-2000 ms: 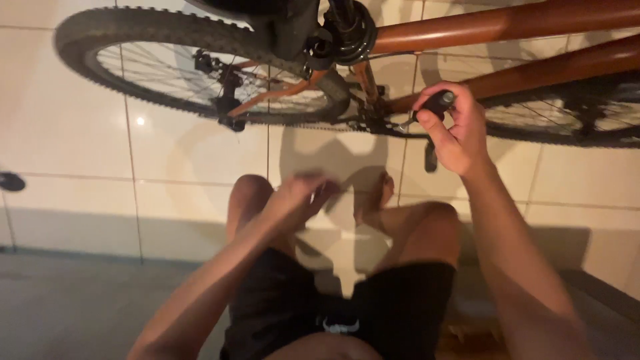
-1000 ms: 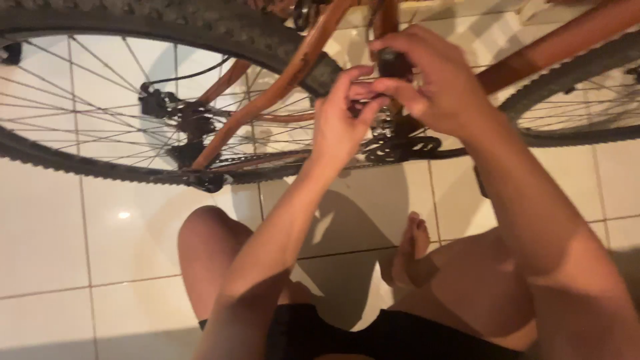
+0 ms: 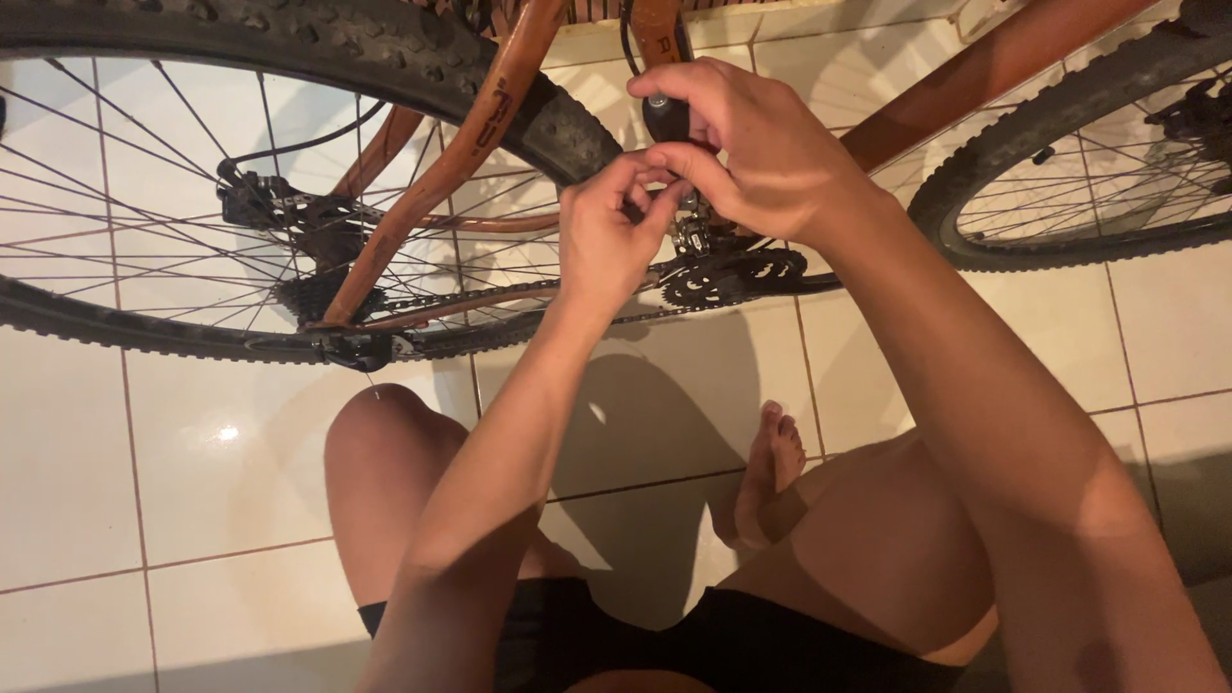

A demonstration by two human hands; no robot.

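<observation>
My right hand [image 3: 760, 144] curls around a black-handled tool [image 3: 664, 115], whose rounded handle shows between thumb and forefinger. Thumb and fingers of my left hand [image 3: 616, 217] are pinched together against my right fingertips; whatever lies between them is too small to make out. Both hands are just above the front derailleur [image 3: 691, 234] and the crankset's chainrings [image 3: 731, 279] of an orange bicycle. The chain [image 3: 510, 292] runs left to the rear cassette [image 3: 322, 294]. The tool's tip is hidden by my fingers.
The rear wheel's knobby tire [image 3: 385, 58] fills the upper left, with the rear derailleur [image 3: 361, 348] low beside my knee. At right are the orange down tube [image 3: 982, 77] and the front wheel's tire [image 3: 948, 212]. My bare foot [image 3: 775, 452] rests on the tiled floor [image 3: 635, 414].
My left hand has risen from above my legs to meet my right hand at the bicycle. The view has moved closer to the bicycle. The black-handled tool is still in my right hand.
</observation>
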